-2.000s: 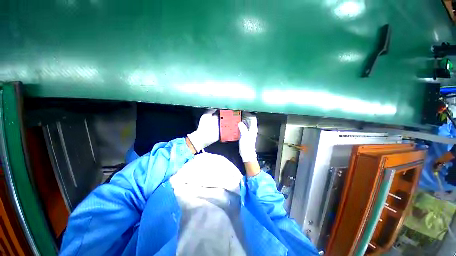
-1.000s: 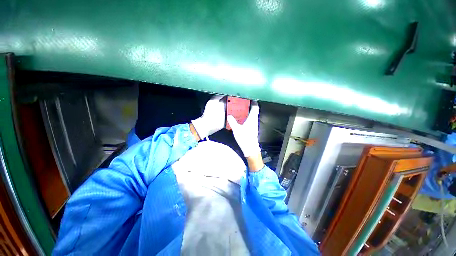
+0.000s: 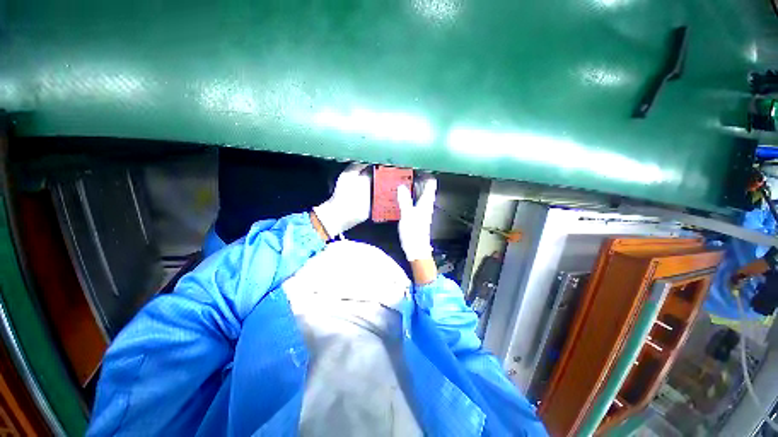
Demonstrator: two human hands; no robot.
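A small flat red rectangular item (image 3: 390, 195) is held upright in the picture just below the near edge of the green bench mat, at lap level. My left hand (image 3: 350, 201), in a thin white glove, grips its left side. My right hand (image 3: 416, 218), also white-gloved, is at its right side with the thumb over its face. The fingers of both hands behind the item are partly hidden. I cannot tell whether it is a phone or a notebook.
The green bench mat (image 3: 256, 60) spans the top. A black bent brush-like tool (image 3: 663, 72) lies on it at the right. Below are a grey-white cabinet (image 3: 520, 282), an orange-brown frame (image 3: 589, 333) and dark drawers at the left (image 3: 111, 247). Another person's blue sleeve (image 3: 725, 277) shows far right.
The view has shifted slightly back and forth. The right thumb has moved from the red item's lower part up to its right edge, uncovering more of its face than a second ago. Both hands still hold it.
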